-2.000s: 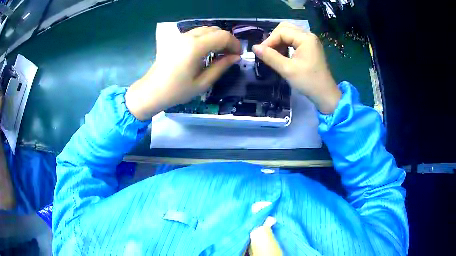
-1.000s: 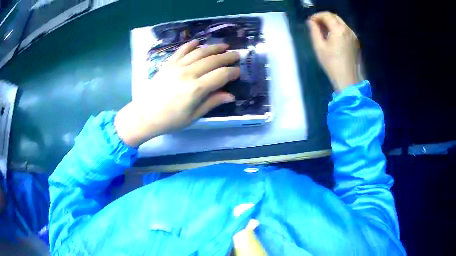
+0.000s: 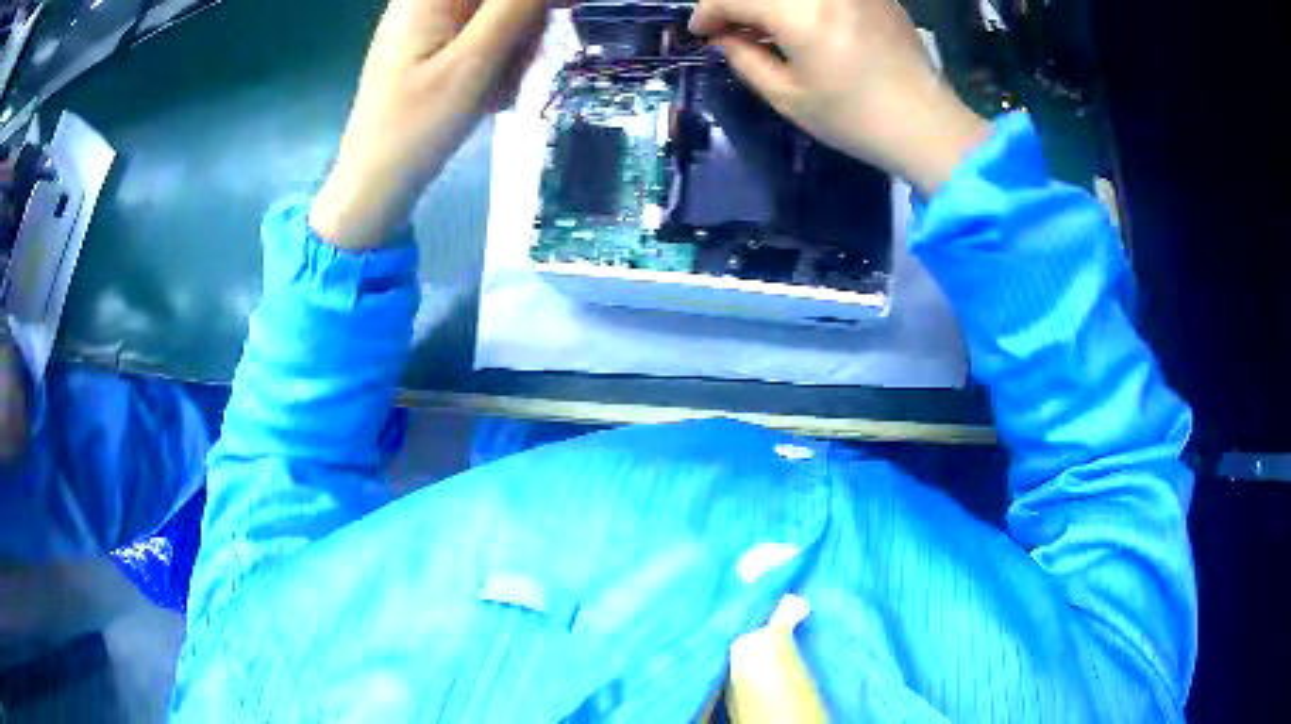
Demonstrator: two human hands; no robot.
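Observation:
The open device unit (image 3: 715,293) lies on a white backing sheet (image 3: 623,347), its white front rim towards me. The green circuit board (image 3: 602,177) shows on its left, the black inner module (image 3: 736,163) right of it. Thin dark leads (image 3: 630,64) run along the far inner edge. My left hand (image 3: 453,57) is at the unit's far left corner, fingers bent, cut by the top edge. My right hand (image 3: 835,71) is over the far edge, thumb and index finger close together. Whether either hand holds something cannot be told.
Another white panel or unit (image 3: 64,234) lies at the far left of the green bench (image 3: 283,212). Small specks lie on the bench at the upper right. A blue sleeve of another person (image 3: 106,446) is at the lower left.
My left hand has left the unit's middle for its far left corner, uncovering the circuit board. My right hand has come back from the right side of the bench to the unit's far edge.

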